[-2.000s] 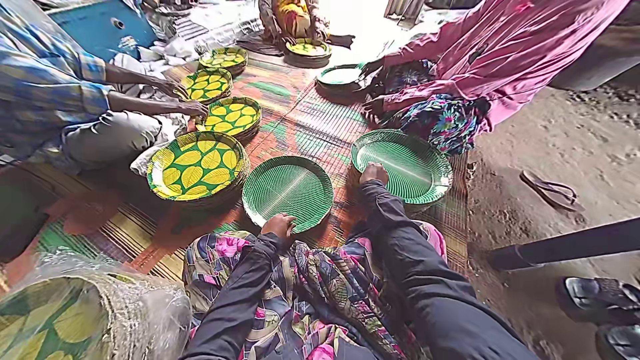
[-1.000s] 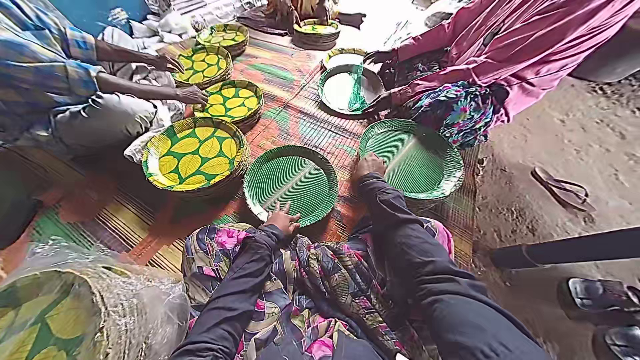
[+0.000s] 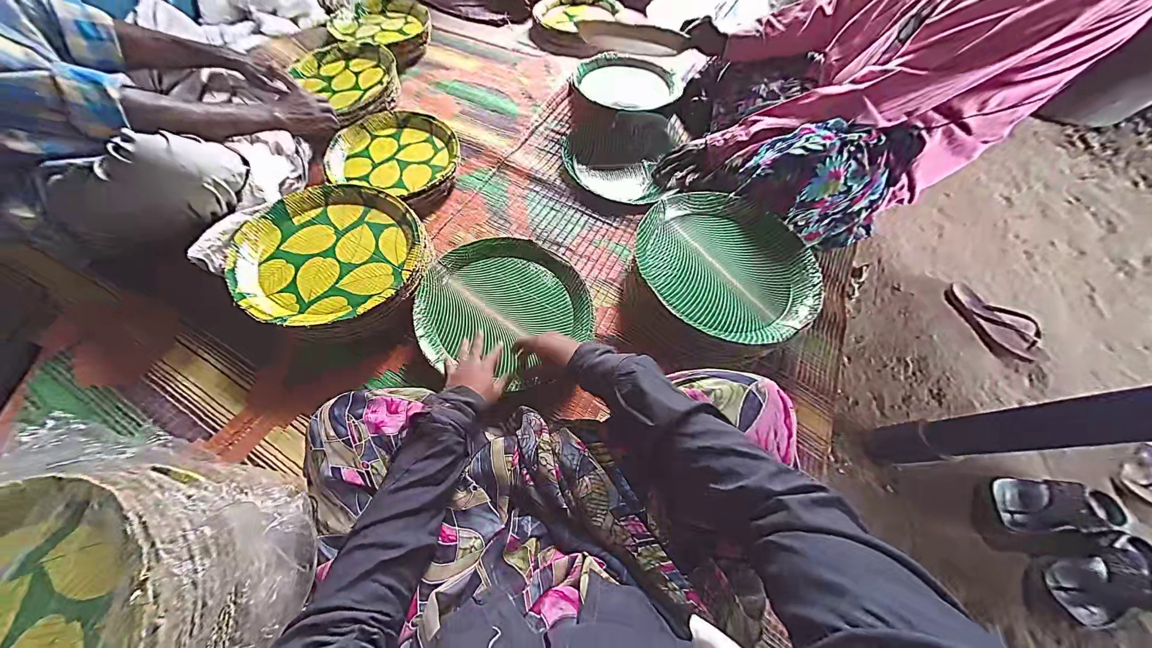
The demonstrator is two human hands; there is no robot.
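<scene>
A round green leaf-patterned plate lies on the mat in front of my lap. My left hand rests on its near rim with the fingers spread. Beside it, my right hand reaches over the near right part of the same plate; whether its fingers grip anything is unclear. To the right stands a stack of like green plates, with no hand of mine on it. On the left is a stack of green plates with yellow leaves.
More yellow-leaf stacks run up the left, near a person's hands. A person in pink handles plates at upper right. A plastic-wrapped stack stands lower left. A dark pole and sandals are at right.
My right hand has moved left from the right-hand green stack to the middle green plate. The person in pink now holds a plate up and away from the ones below.
</scene>
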